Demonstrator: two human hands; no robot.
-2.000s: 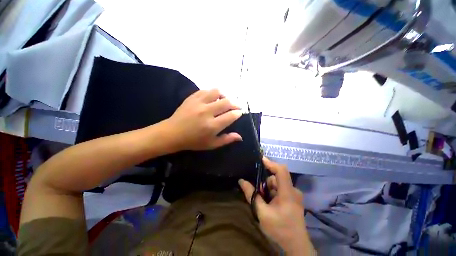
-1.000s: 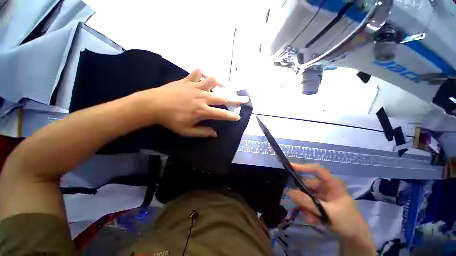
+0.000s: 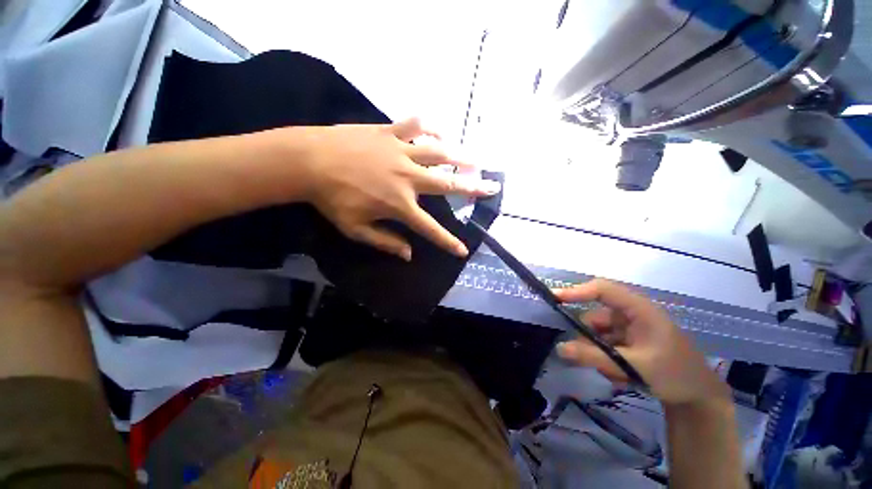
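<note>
A black fabric panel [image 3: 382, 277] lies over the table's front edge and hangs towards my lap. My left hand [image 3: 382, 186] lies spread on it, pressing it down, with the index fingertip on a small grey-white piece [image 3: 488, 196] at the panel's right corner. My right hand [image 3: 631, 339] holds long black shears [image 3: 550, 298]. Their tips touch or nearly touch the panel just below that small piece. Whether the blades are parted cannot be told. The white sewing machine head [image 3: 698, 86] stands at upper right.
Pale cut pieces [image 3: 72, 95] with black edges are piled at left. Black offcuts [image 3: 760, 256] lie at right near a small box [image 3: 824, 291]. A grey printed scale [image 3: 708, 325] runs along the table's front edge. A grey block [image 3: 639, 162] sits under the machine head.
Since two seconds ago, the shears have left the panel's right edge, swung out to the right, then returned towards the corner. My left hand now holds down the small grey-white piece.
</note>
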